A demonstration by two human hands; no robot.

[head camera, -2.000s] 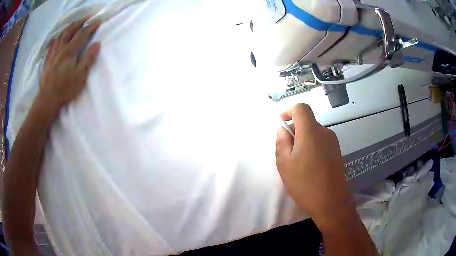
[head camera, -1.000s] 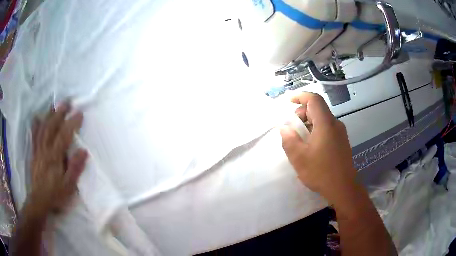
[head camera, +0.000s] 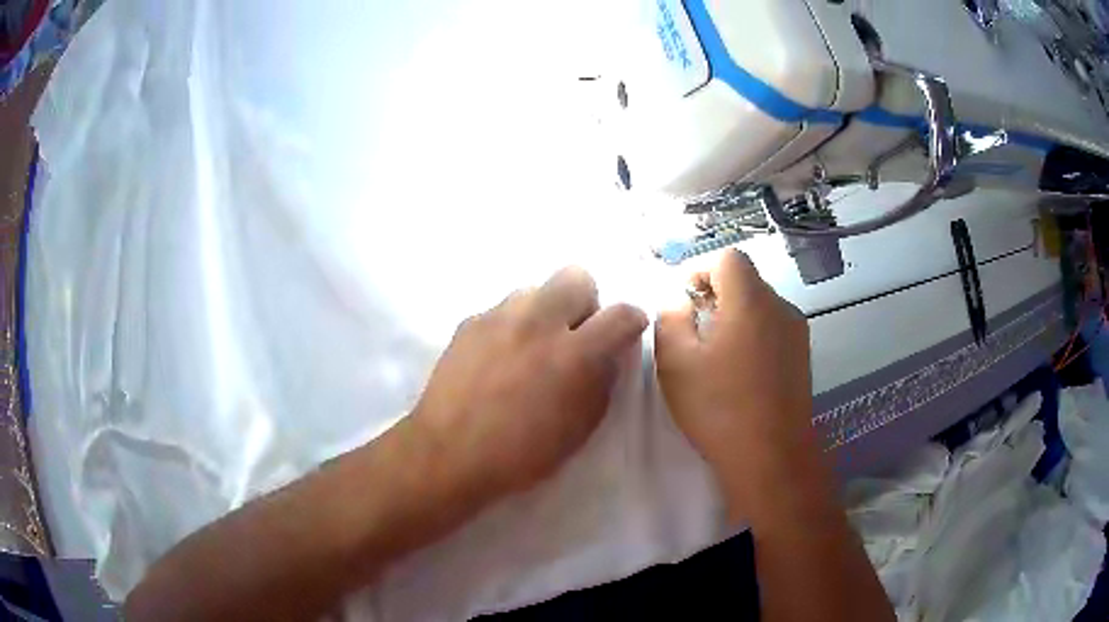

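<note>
A thin white fabric piece (head camera: 243,280) is spread over the machine table and hangs over its front edge. My left hand (head camera: 523,377) pinches the fabric with its fingertips in front of the needle area. My right hand (head camera: 742,352) is closed on the fabric edge just right of the left, the two nearly touching. The presser foot area (head camera: 705,237) of the sewing machine (head camera: 766,85) is just beyond my right hand. Lamp glare washes out the fabric and the needle, so the fold between my fingers is hard to see.
Black thread snips (head camera: 968,280) lie on the table right of the needle area. A ruler strip (head camera: 936,371) runs along the front edge. A heap of white pieces (head camera: 1009,510) lies below the edge at the right. A brown covering (head camera: 22,328) shows at the far left.
My left hand has moved from the far left of the fabric to beside my right hand and now pinches the cloth. My right hand stays near the needle, its fingers closed more tightly.
</note>
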